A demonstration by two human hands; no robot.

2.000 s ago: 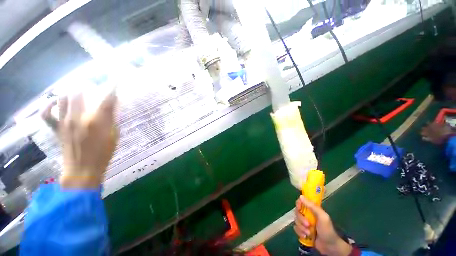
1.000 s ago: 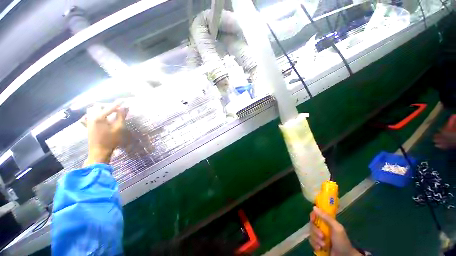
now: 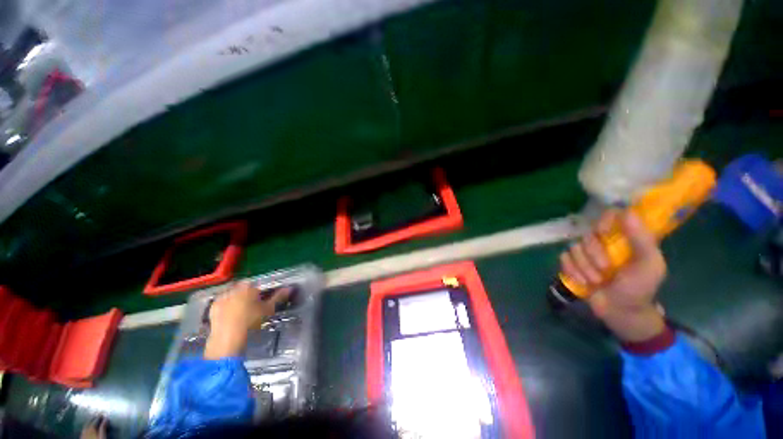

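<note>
A tablet assembly (image 3: 436,360) with a bright white area lies in a red tray (image 3: 375,343) on the bench in front of me. My right hand (image 3: 620,270) is wrapped around the yellow-orange electric screwdriver (image 3: 674,201), held tilted to the right of the tray, its black end at lower left. My left hand (image 3: 232,317) is over a clear plastic tray (image 3: 311,343) left of the tablet, fingers down at its dark contents; whether it grips a part cannot be told.
Two red-framed units (image 3: 399,242) (image 3: 196,282) lie on the belt behind the whitish rail (image 3: 498,248). Red frames (image 3: 84,350) are stacked at the left. A wrapped post (image 3: 646,129) rises beside the screwdriver. A blue bin (image 3: 755,190) is at the right edge. Another hand (image 3: 94,428) shows lower left.
The view has dropped to the bench. My left hand has come down from the bright raised panel to the clear tray. My right hand still holds the screwdriver, now tilted more to the right.
</note>
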